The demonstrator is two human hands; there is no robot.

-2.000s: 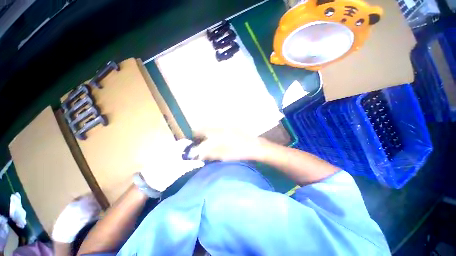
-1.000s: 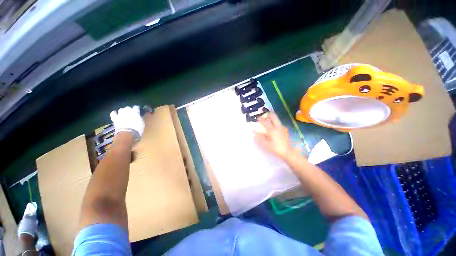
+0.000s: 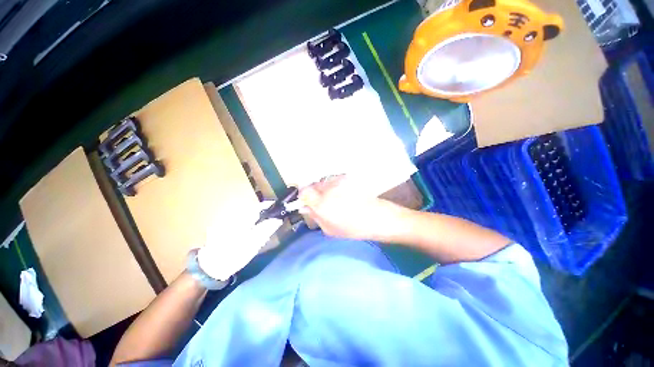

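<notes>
My left hand [image 3: 233, 240], in a white glove, grips a dark bracket-shaped part [image 3: 278, 206] close to my body. My right hand [image 3: 344, 208], bare, is at the part's other end with its fingers closed; whether it holds a small tool cannot be told. Several grey bracket parts [image 3: 129, 161] lie in a row on a tan cardboard pad [image 3: 183, 143] to the left. Several black parts [image 3: 335, 64] lie in a row at the far end of a white sheet [image 3: 308, 129].
An orange tiger-face fan [image 3: 470, 61] stands at the upper right before cardboard [image 3: 538, 107]. A blue crate [image 3: 602, 208] with rows of parts is at the right. A white scrap [image 3: 432, 135] lies at the bench edge. A person's purple sleeve [image 3: 61, 353] shows lower left.
My hands have come back from the grey parts and the white sheet to meet near my body, with a part held. One more black part than two seconds ago seems to be on the sheet.
</notes>
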